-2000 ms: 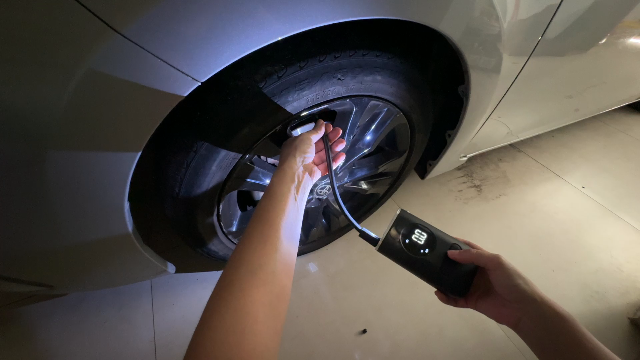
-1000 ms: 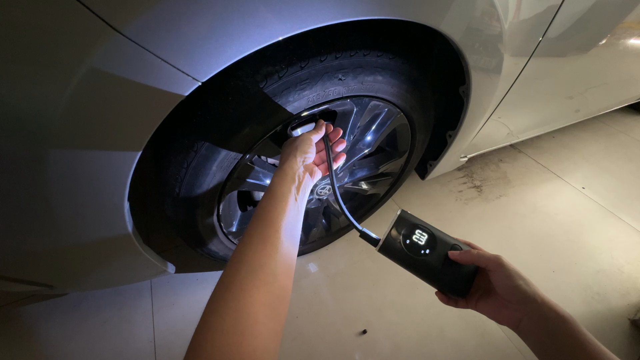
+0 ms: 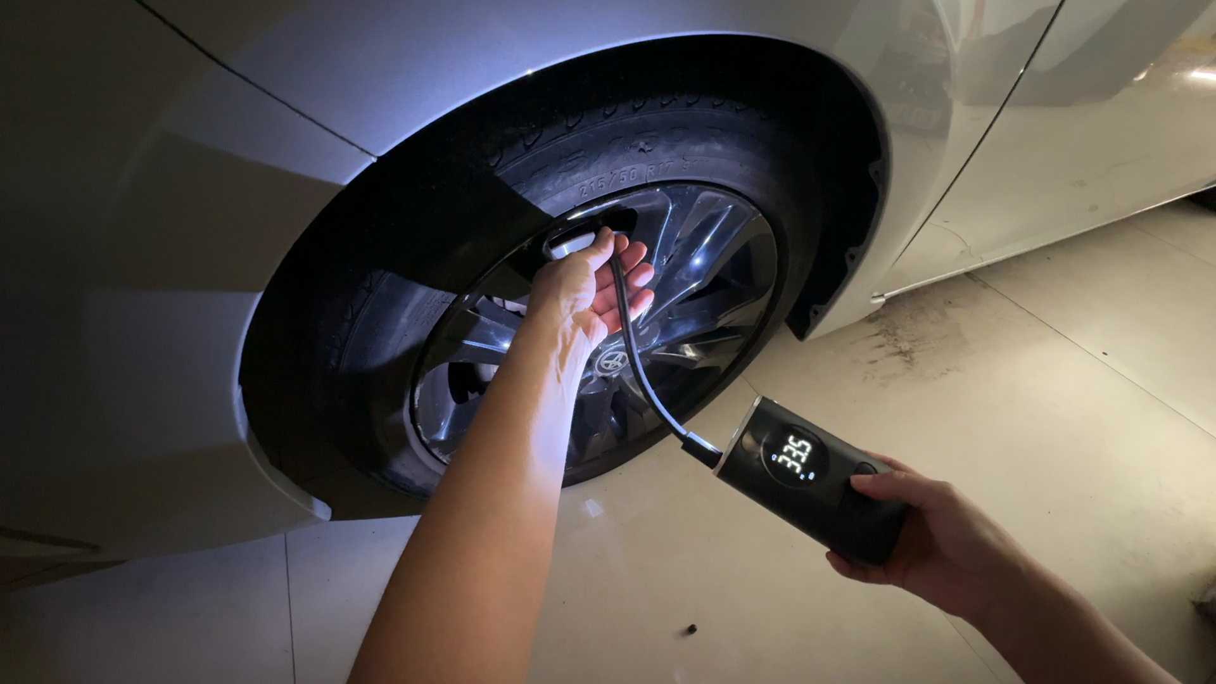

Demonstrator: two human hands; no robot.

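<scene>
My left hand pinches the upper end of a black air hose between thumb and forefinger at the rim of the car wheel; the other fingers are loosely curled. The hose fitting and the tire valve are hidden by the fingers. From there the hose bends down to a black handheld tire inflator, which my right hand grips at its lower end, thumb near a button. Its lit display reads 33.5. Around the multi-spoke alloy wheel is a black tire.
The car's fender arches over the tire, with a door at the right. On the tiled floor lie a dark smudge and a small black cap-like piece. A dark object shows at the right edge.
The inflator's display has gone from 0.0 to 33.5. Both hands have stayed in place on the hose and the inflator.
</scene>
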